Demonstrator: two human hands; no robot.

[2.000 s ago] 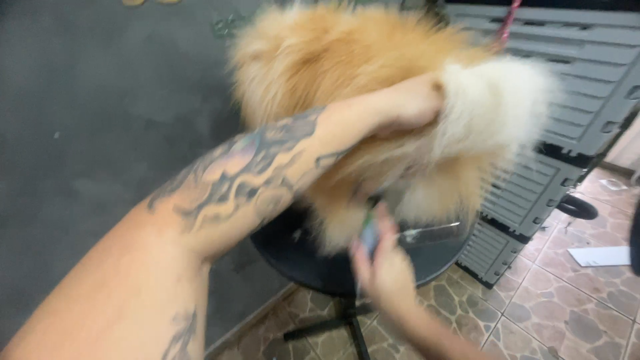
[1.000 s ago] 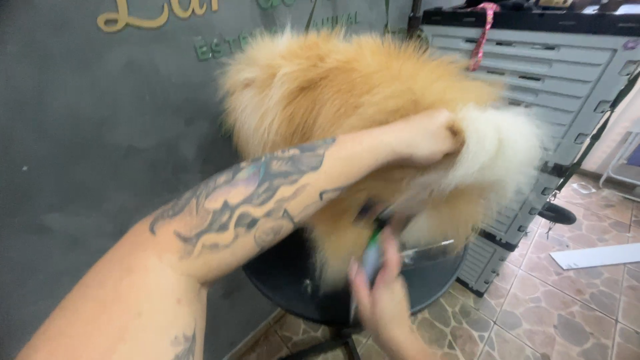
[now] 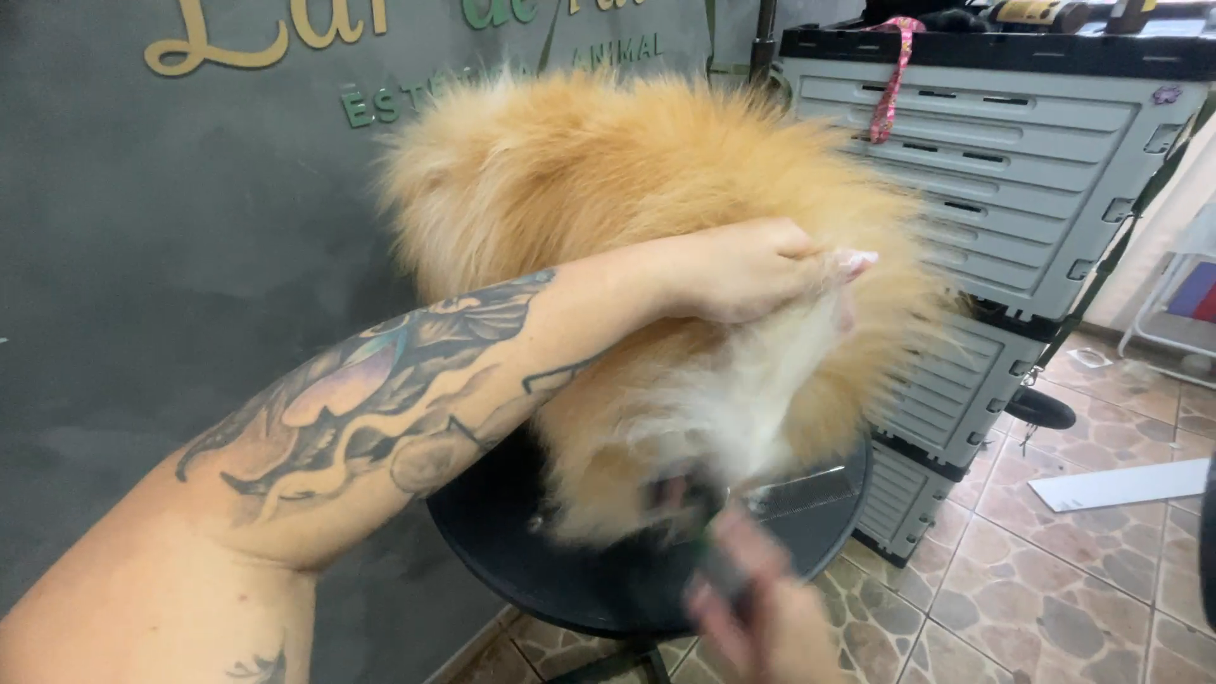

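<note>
A fluffy orange dog (image 3: 608,161) with white fur at its rear stands on a round black grooming table (image 3: 589,608). My tattooed left arm reaches across its side, and my left hand (image 3: 769,271) is closed on a tuft of the pale rear fur. Below, my right hand (image 3: 760,598) grips a dark-headed grooming tool (image 3: 693,503), blurred by motion, against the white and tan fur low on the dog's hind leg. The blur hides the exact kind of tool. The dog's head is not visible.
Stacked grey plastic crates (image 3: 969,180) stand right beside the table, with a pink patterned strap (image 3: 891,85) hanging from the top. A dark wall (image 3: 190,266) with raised lettering is behind and left. A white flat piece (image 3: 1121,484) lies on the tiled floor.
The white fur that stuck out to the right of my left hand now hangs below it. The tool in my right hand remains near the hind leg. The view has shifted.
</note>
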